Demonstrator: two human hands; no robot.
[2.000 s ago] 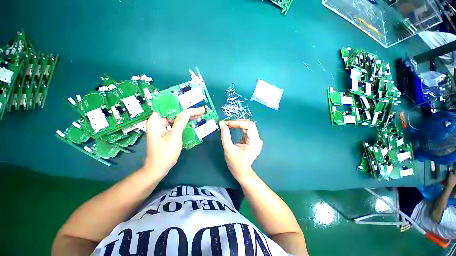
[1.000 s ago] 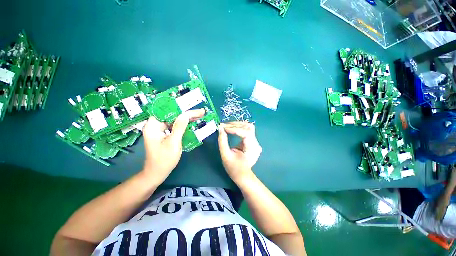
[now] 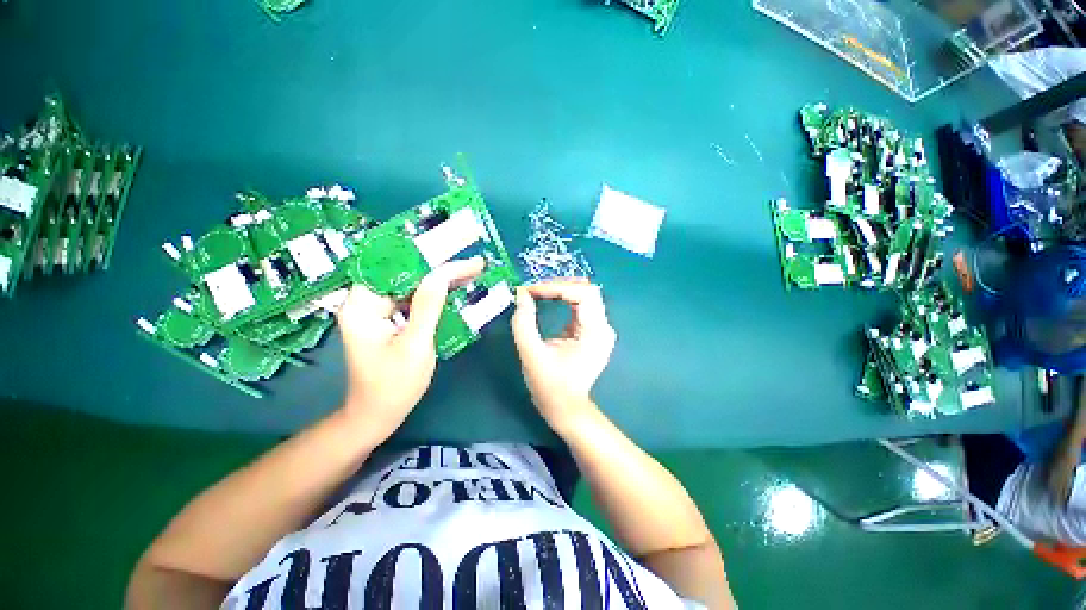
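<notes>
A green circuit board panel [image 3: 387, 263] with white rectangles is held in my left hand [image 3: 395, 346], thumb and forefinger on its face. My right hand [image 3: 565, 346] is at the panel's right edge strip, thumb and forefinger close together; whether a tiny component is between the fingertips cannot be made out. A loose pile of silvery leaded components [image 3: 549, 248] lies just beyond my right fingertips. A small white packet [image 3: 626, 221] lies right of the pile. A fanned stack of boards [image 3: 245, 359] lies left of my left hand, partly under the held panel.
An upright row of boards [image 3: 77, 205] stands at the far left. Two heaps of boards [image 3: 881, 197] lie at the right. A clear plastic box [image 3: 911, 86] is at the upper right, blue clutter [image 3: 1048, 312] at the right edge. Part of another person [image 3: 1048, 500] shows at the lower right.
The view has shifted slightly. My right hand has moved a little left, closer against the panel's right edge. My left hand keeps its hold on the panel.
</notes>
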